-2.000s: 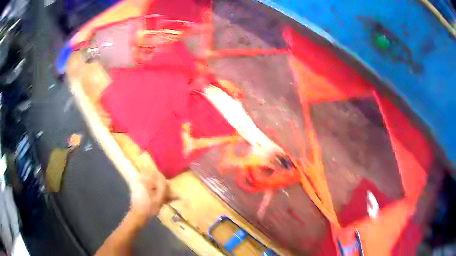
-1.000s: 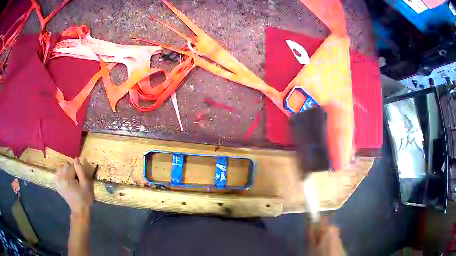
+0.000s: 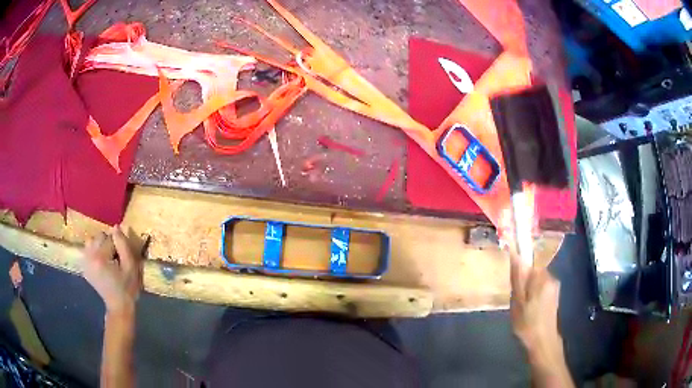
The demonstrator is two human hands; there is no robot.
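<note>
My right hand [image 3: 539, 301], at the lower right, grips the pale handle of a mallet-like tool with a dark rectangular head [image 3: 531, 136]. The head is over orange sheet material, just right of a small blue cutting die [image 3: 468, 159]. The die lies tilted on an orange strip. My left hand [image 3: 112, 265] is on the wooden ledge, by the lower edge of a dark red sheet [image 3: 45, 151]; whether it holds anything is unclear. A long narrow blue die [image 3: 306, 248] with two cross bars lies on the ledge between my hands.
Tangled orange offcuts [image 3: 250, 121] and small red scraps lie on the worn cutting pad [image 3: 341, 170]. A pale leaf-shaped piece [image 3: 455, 74] lies on red material. A small grey block [image 3: 480, 236] sits on the wooden ledge [image 3: 288, 294]. A panel with knobs stands right.
My right hand and the tool have moved right, uncovering the small die, which now lies at a different angle. My left hand has stayed at the ledge since one second ago.
</note>
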